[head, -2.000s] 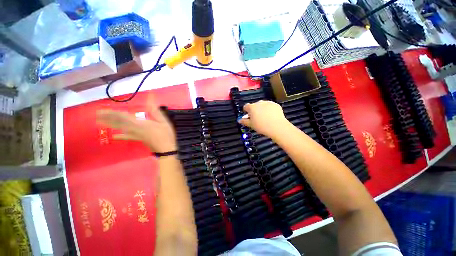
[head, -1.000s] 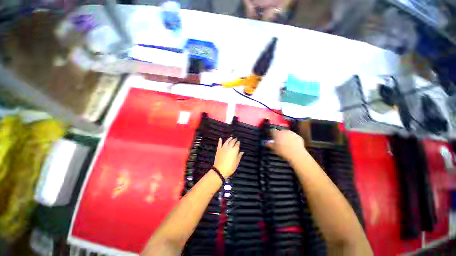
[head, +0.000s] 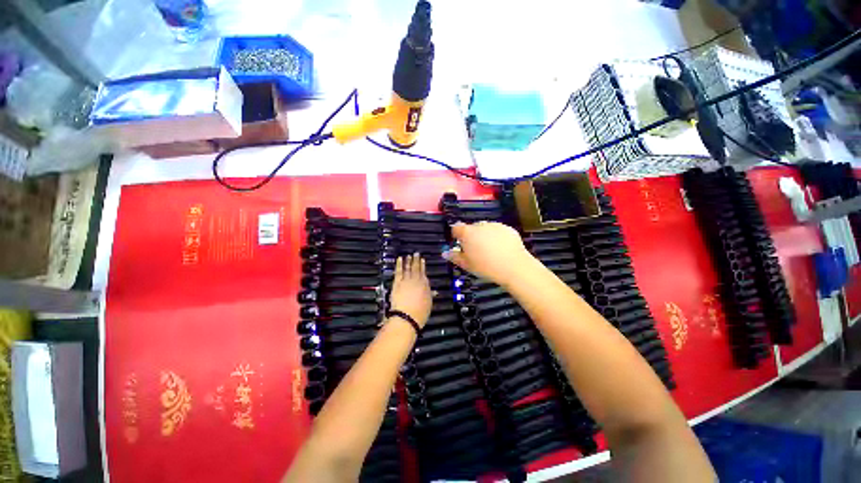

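Black plastic handles lie side by side in several columns on red printed sheets, with small ring-like ends along the column edges. My right hand is closed over the top part of a middle column, with a small blue spot of a tool showing at its fingers; the rest of the tool is hidden. My left hand, with a dark band at the wrist, lies flat on the handles just left of it, fingers apart. An open brown box with dark contents sits on the columns beyond my right hand.
A yellow heat gun stands behind the sheets, its dark cord running across the table. A blue bin, a white-blue carton and a teal box are at the back. Separate black handles lie right; a blue crate is lower right.
My left hand has come from the red sheet at the left onto the handles and now rests lower there, near my right hand. The right hand stays at the same column. The camera view has shifted.
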